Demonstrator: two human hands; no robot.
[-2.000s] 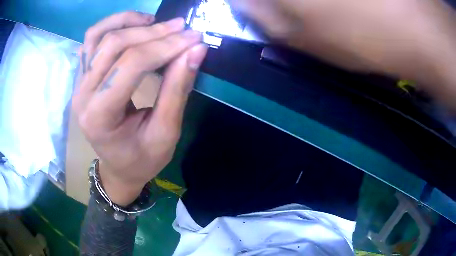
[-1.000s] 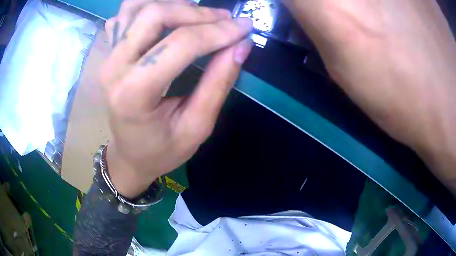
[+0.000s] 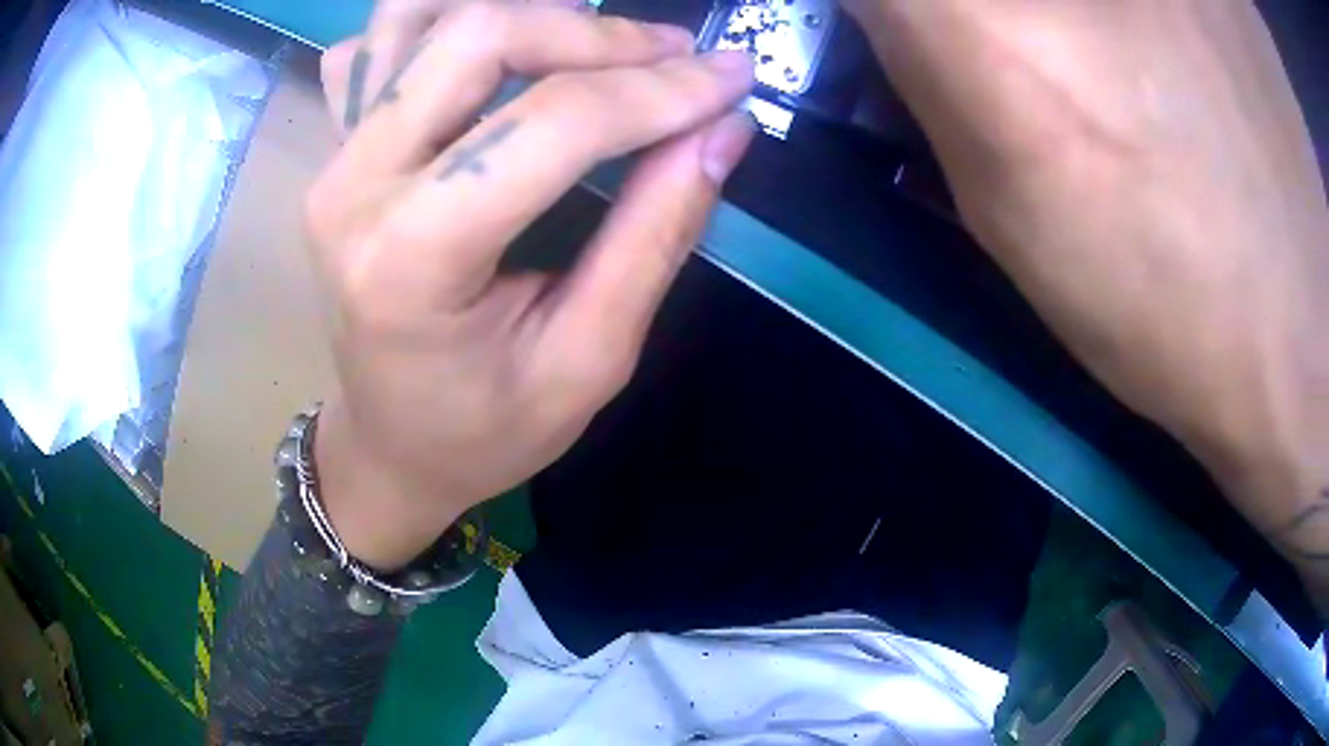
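Note:
The black panel frame (image 3: 831, 182) lies along the green bench edge at the top. Its corner cutout (image 3: 773, 41) shows bright white with several dark specks, and a small white piece sits just below it. My left hand (image 3: 496, 248) has its thumb and fingertips pinched together at the cutout's left side, on the frame's corner; whether anything is between them cannot be told. My right forearm (image 3: 1122, 219) crosses the upper right over the frame. My right hand is cut off by the top edge, and whatever it holds is hidden.
White sheets or bags (image 3: 110, 219) lie on tan cardboard (image 3: 255, 350) at the left. The green bench edge (image 3: 933, 357) runs diagonally down to the right. White cloth with dark specks (image 3: 729, 685) is at the bottom. A grey bracket-like frame (image 3: 1137, 678) stands at lower right.
The cutout and my left hand have shifted right in the picture since the earliest frame. My right forearm now stands steeper at the right. The specks on the cutout show more clearly.

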